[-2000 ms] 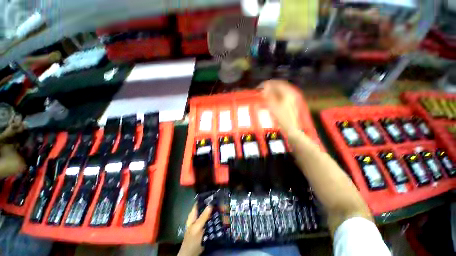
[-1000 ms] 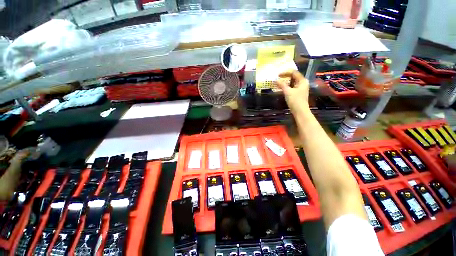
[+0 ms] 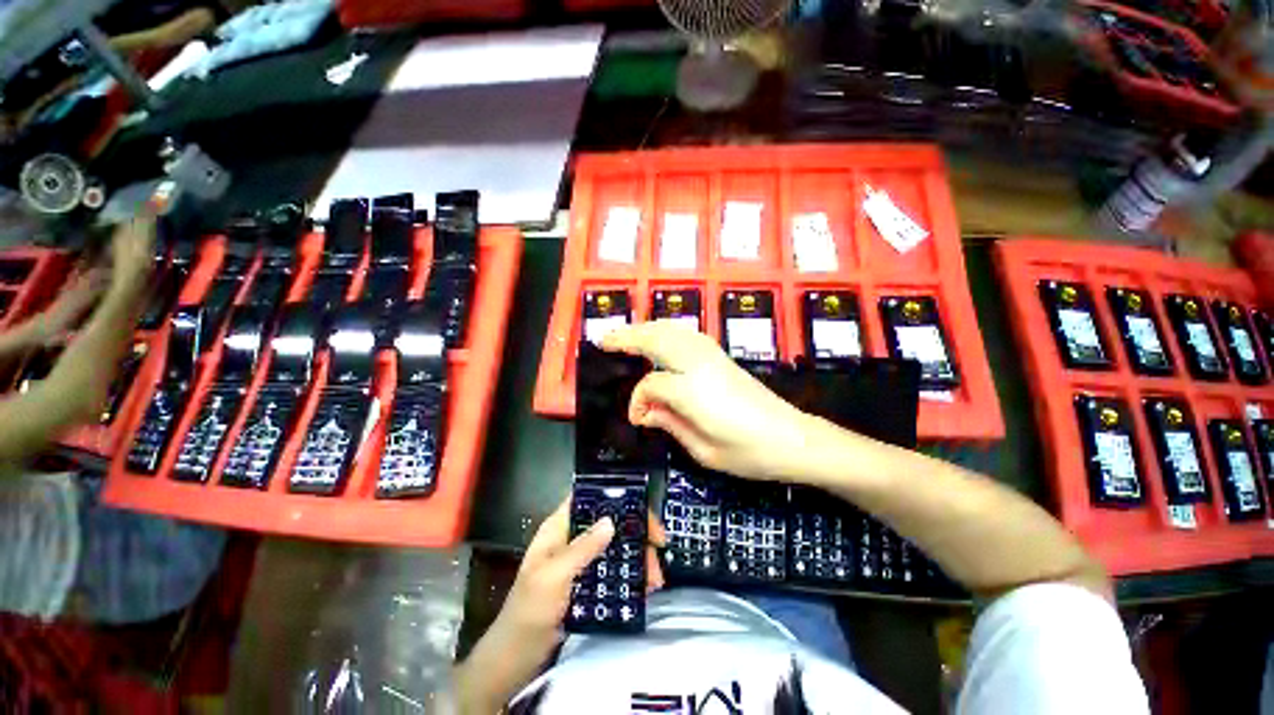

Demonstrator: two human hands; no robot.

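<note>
My left hand (image 3: 548,584) holds an open flip phone (image 3: 609,549) by its keypad half, with the thumb on the keys. My right hand (image 3: 706,398) is at the phone's dark screen half, fingers bent at its upper edge; whether it pinches anything there cannot be told. More open phones (image 3: 796,538) lie side by side just right of the held one, partly under my right forearm. Behind them a red foam tray (image 3: 559,328) has white paper labels (image 3: 742,232) in its back pockets and closed phones with labelled backs (image 3: 834,330) in its front pockets.
A red tray (image 3: 287,514) of open phones stands at the left, with another person's arms (image 3: 84,349) beyond it. Another red tray (image 3: 1153,548) of closed phones is at the right. A white board (image 3: 468,119), a fan (image 3: 722,14) and a bottle (image 3: 1154,189) are behind.
My right hand has come down from the yellow sheet at the back to the held phone's screen half. The view has tilted down, and my left hand shows again.
</note>
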